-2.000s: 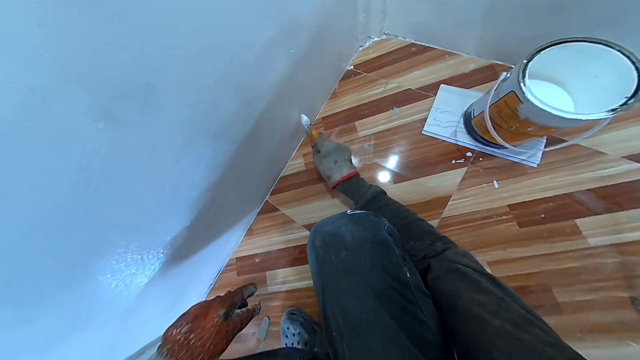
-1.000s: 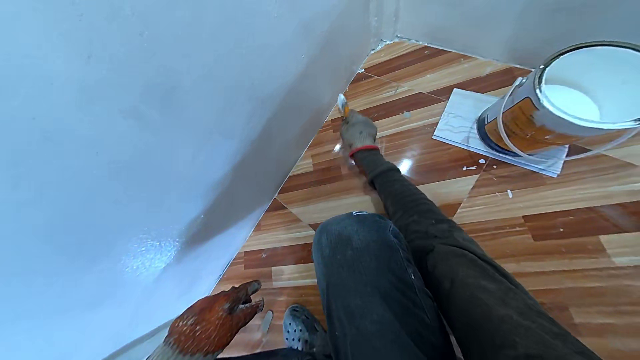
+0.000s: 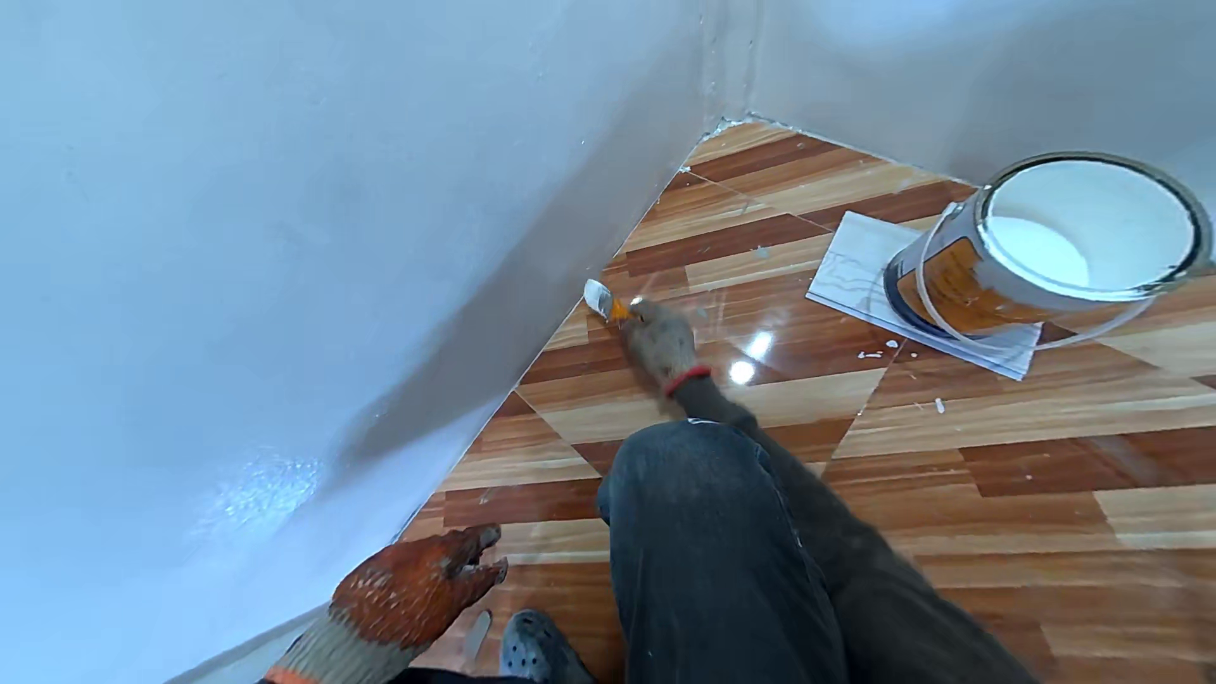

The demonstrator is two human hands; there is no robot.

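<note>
My right hand [image 3: 659, 344], in a dirty knit glove with a red cuff edge, grips a small paintbrush [image 3: 608, 302] with an orange handle. The brush's white-coated bristles are at the foot of the pale wall [image 3: 399, 218], where it meets the floor. My left hand [image 3: 423, 584], in a glove with an orange-brown coating, is at the lower left with thumb and fingers apart and nothing between them. Right of my right hand, an open paint can [image 3: 959, 275] with white paint inside and a wire handle stands on a white panel [image 3: 860, 261].
The wood-patterned tile floor [image 3: 1026, 475] has small white specks near the panel. A second wall [image 3: 883, 85] meets the first at a corner ahead. My bent knee [image 3: 703, 494] is between my arms. A flat, narrow object [image 3: 478, 635] lies beside my clog [image 3: 534, 646].
My right hand has moved the brush back along the wall's foot, away from the corner, since one second ago. My left hand keeps much the same pose.
</note>
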